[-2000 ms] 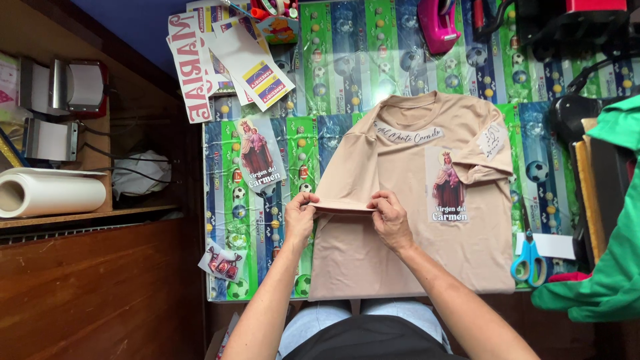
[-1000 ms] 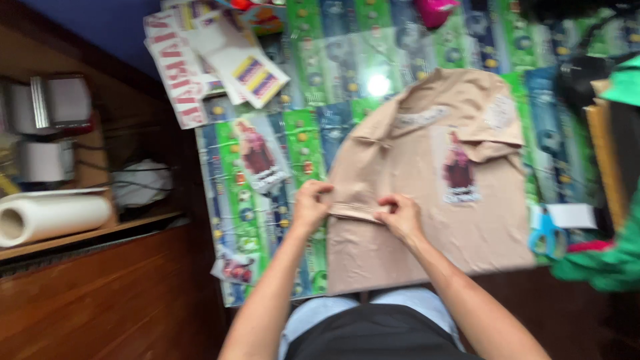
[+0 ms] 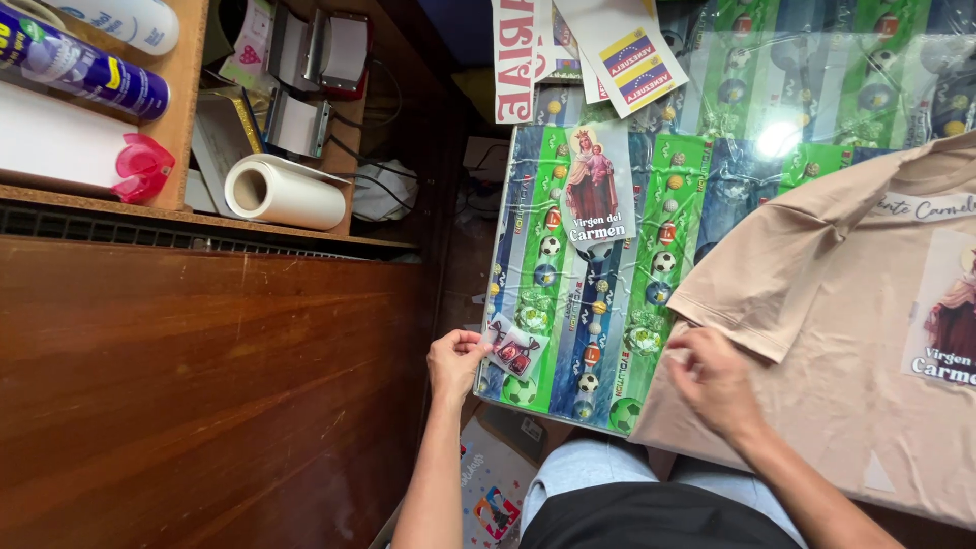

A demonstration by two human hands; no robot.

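Observation:
Between thumb and fingers, my left hand (image 3: 456,361) pinches the left corner of a small printed transfer film (image 3: 518,352) at the table's left front edge. My right hand (image 3: 709,375), slightly blurred with curled fingers, is over the left edge of a beige T-shirt (image 3: 831,358), just below its sleeve (image 3: 755,274); it shows no object in its fingers. A transfer sheet with a printed religious figure (image 3: 597,183) lies on the covered table left of the shirt. Another such printed sheet (image 3: 945,313) rests on the shirt's chest, cut off by the view's edge.
Printed sheets (image 3: 637,65) and a strip with red letters (image 3: 515,61) overlap at the table's back left. To the left, a wooden shelf (image 3: 290,235) holds a white roll (image 3: 286,192), metal heating parts (image 3: 299,122) and a blue spray can (image 3: 84,69). A printed box (image 3: 496,480) stands below the table.
Both hands have let go of the shirt's sleeve, which now lies flat. My left hand has moved left to the small film and taken its corner. The view has swung left.

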